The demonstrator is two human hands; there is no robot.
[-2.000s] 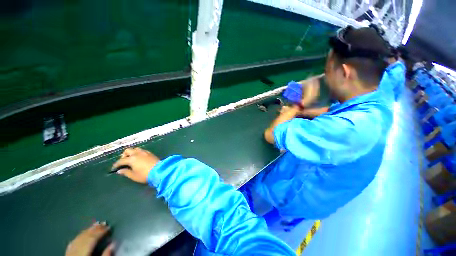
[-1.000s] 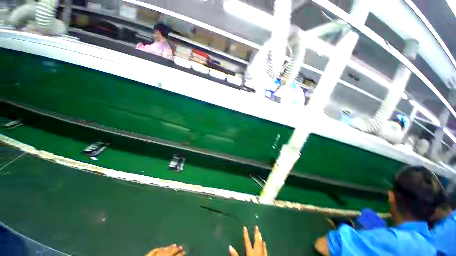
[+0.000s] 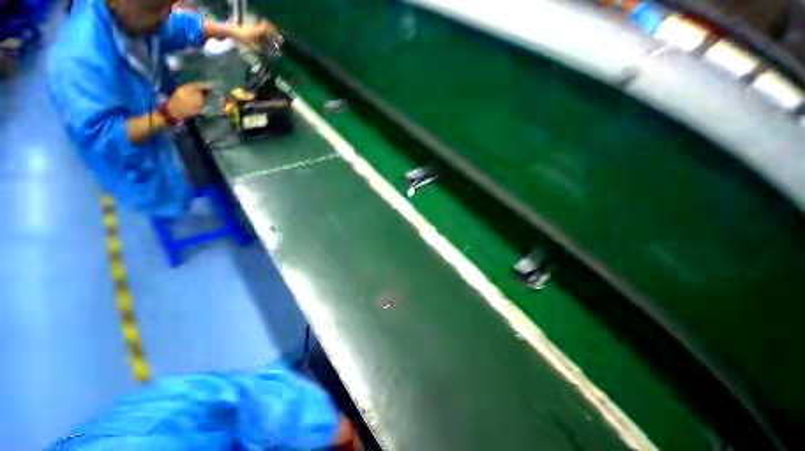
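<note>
My left arm's blue sleeve comes in at the bottom left. Only a blurred sliver of my left wrist or hand shows at its end, cut off by the bottom edge, so its fingers are hidden. My right hand is out of the picture. Small dark-silver phone units lie apart on the green belt beyond the white edge: one at the middle right, another farther up, and a small blurred item beyond them.
The shiny dark green bench top runs away to the upper left beside the chipped white edge. A blue-smocked person works at a small dark-and-yellow fixture. A blue stool and yellow-black floor tape are at left.
The view has swung to the left along the line. Both my hands, in view earlier, have dropped out except for a sliver at my left sleeve's end. A different worker now shows.
</note>
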